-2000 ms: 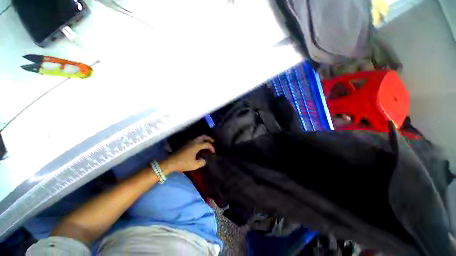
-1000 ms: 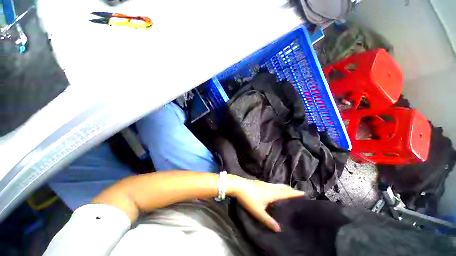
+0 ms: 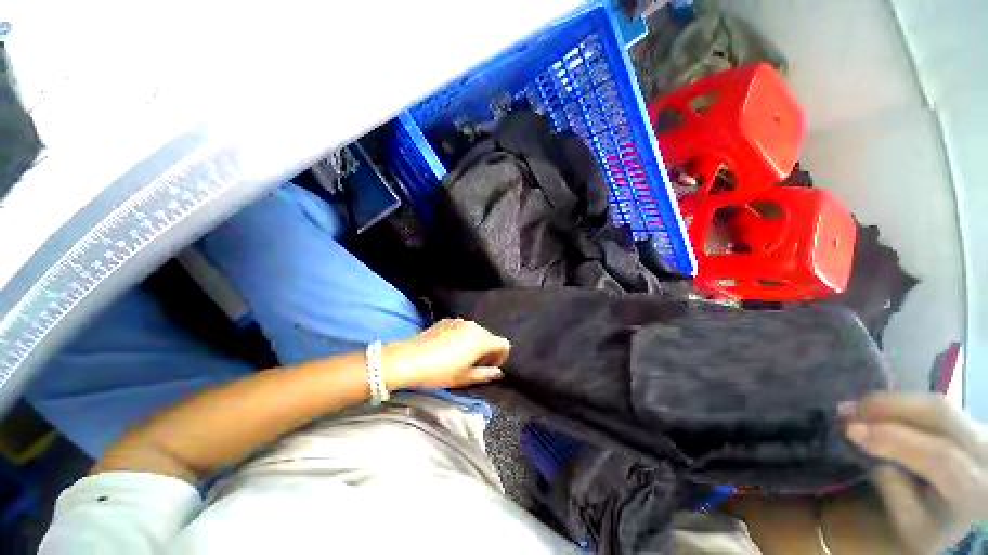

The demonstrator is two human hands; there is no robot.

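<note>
A large dark garment panel [image 3: 574,336] stretches across my lap towards the right, with a paler, rounded grey-black section [image 3: 758,363] on top at its right part. My left hand [image 3: 450,355], with a pale beaded bracelet, is curled on the left end of the cloth; its fingertips are mostly hidden. My right hand [image 3: 921,450], blurred and close to the right edge, has its fingers on the right end of the cloth, pinching its edge.
The white machine table [image 3: 271,65] with its ruler-marked edge is at upper left. A blue plastic crate [image 3: 639,141] holds heaped dark pieces [image 3: 504,206]. Two red stools [image 3: 758,125] stand beyond it. More dark cloth [image 3: 623,493] hangs at bottom centre.
My left hand has gone from spread on the cloth to curled, and moved up and left. My right hand has come into view. The dark panel has been drawn up and spread; the snips have left the view.
</note>
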